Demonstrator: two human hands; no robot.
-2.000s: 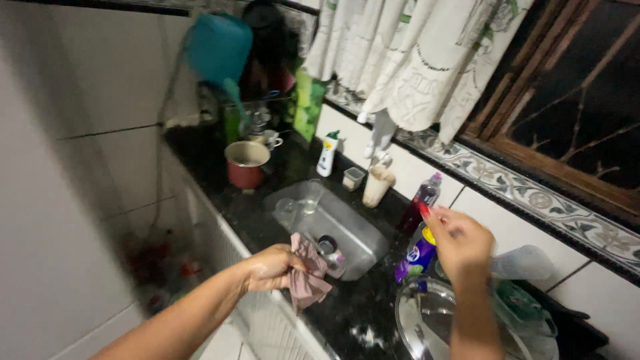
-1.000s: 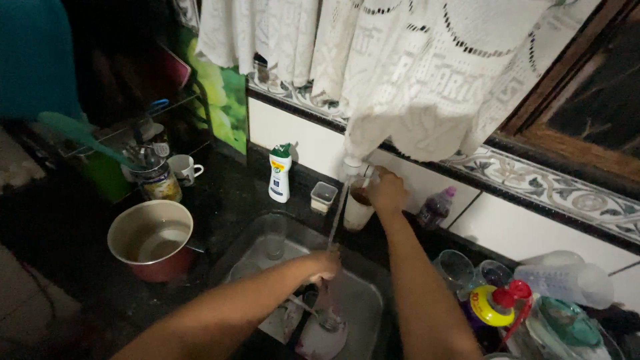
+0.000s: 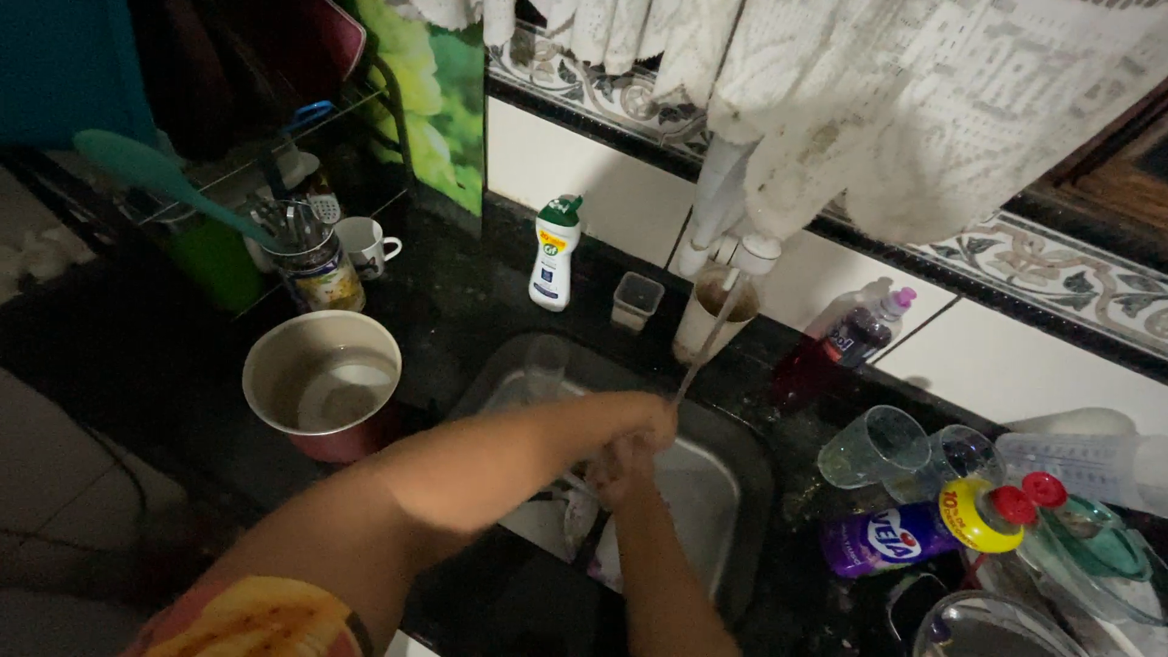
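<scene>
My left hand and my right hand touch each other over the stainless steel sink. A thin stream of water runs onto them from the white tap. My left hand covers part of the right, and whether either holds anything is hidden. Below them, partly hidden by the arms, lie a metal utensil handle and pale dishes. A clear cup stands at the sink's far left corner.
Left of the sink are a red pot, a mug and a utensil jar. Behind stand a white cleaner bottle, a small container and a beige cup. Right are a detergent bottle, a purple bottle and clear cups.
My right hand has come down from the tap to my left hand. The pink cloth seen in my left hand two seconds ago is no longer plainly visible there. The view has moved closer to the sink.
</scene>
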